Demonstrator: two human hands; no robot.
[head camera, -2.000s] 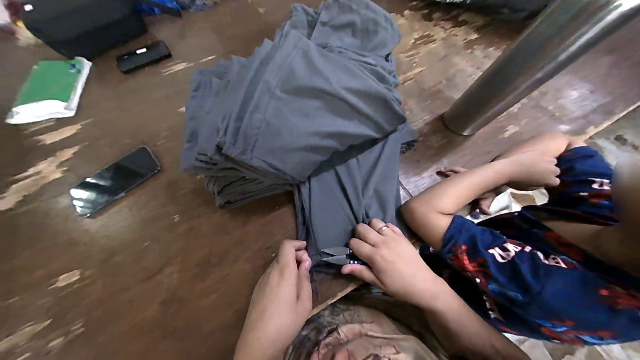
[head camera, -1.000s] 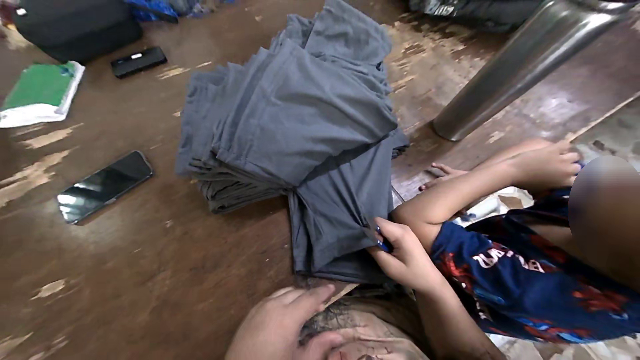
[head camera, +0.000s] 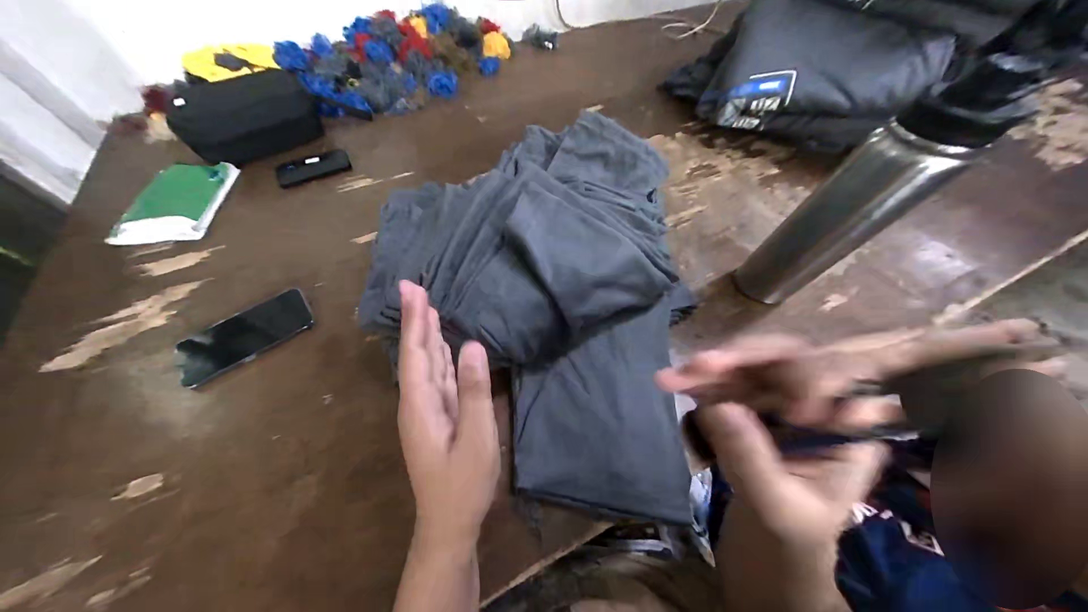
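Note:
A stack of folded grey fabric garments (head camera: 544, 246) lies on the wooden table. From under it, one grey fabric piece (head camera: 603, 416) extends flat to the near edge. My left hand (head camera: 446, 408) is raised with palm sideways and thumb apart, holding nothing, in front of the stack's left part. To the right of the flat piece is my right hand (head camera: 790, 476), strongly blurred. A dark, thin object (head camera: 833, 433) crosses at its fingers; blur hides what it is and how it is held.
A steel bottle (head camera: 850, 217) stands at right, close to another person's blurred arm (head camera: 935, 344). Leftward lie a phone (head camera: 246, 338), a green-and-white packet (head camera: 174, 202), a small black device (head camera: 313, 168) and a black pouch (head camera: 246, 115). Colourful scraps (head camera: 408, 55) and a dark bag (head camera: 833, 72) lie behind.
Both hands have come up from the near end of the grey fabric, which now lies flatter and straighter. My right hand no longer grips its edge. The view takes in more of the table's far side.

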